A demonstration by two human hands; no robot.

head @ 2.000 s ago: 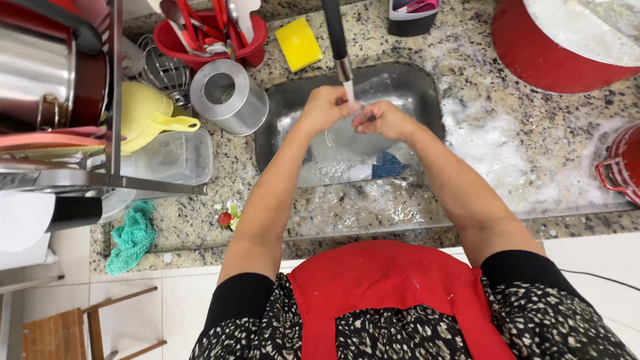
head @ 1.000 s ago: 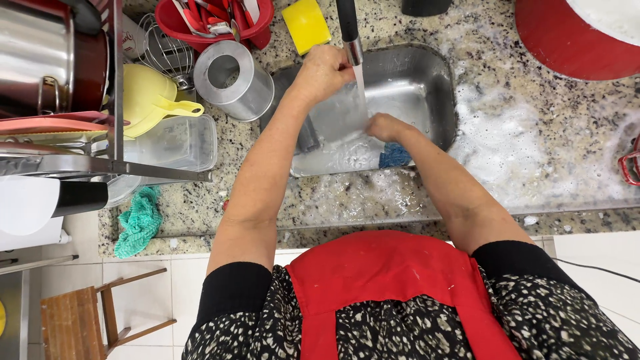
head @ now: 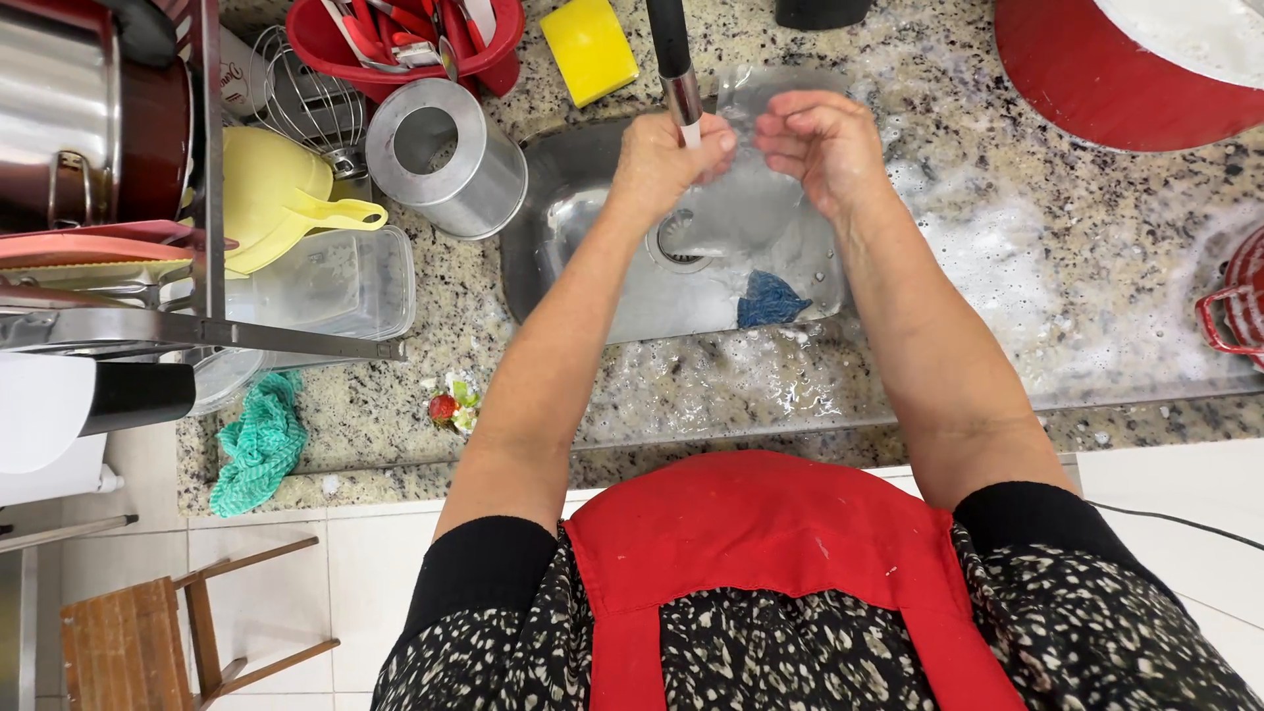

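At the tap (head: 681, 94), my left hand (head: 667, 163) has its thumb and fingers closed at the edge of a clear plastic piece (head: 741, 212), its exact shape hard to make out. My right hand (head: 825, 148) is on the other side of it, fingers curled and apart; whether they touch it is unclear. Both hands are over the steel sink (head: 578, 188), with the drain (head: 681, 237) partly seen below. A blue cloth or scrubber (head: 770, 299) lies at the sink's near right side.
A metal cylinder (head: 444, 158), yellow sponge (head: 590, 49) and red cutlery holder (head: 504, 59) stand beyond the left side. A dish rack (head: 212, 188), green cloth (head: 259, 444) and strawberry (head: 442, 408) are further left. Right are a large red pot (head: 1106, 89) and suds (head: 1007, 257).
My right hand has risen from low in the sink to beside the tap, its palm turned up. My left hand has moved from just left of the tap to its spout.
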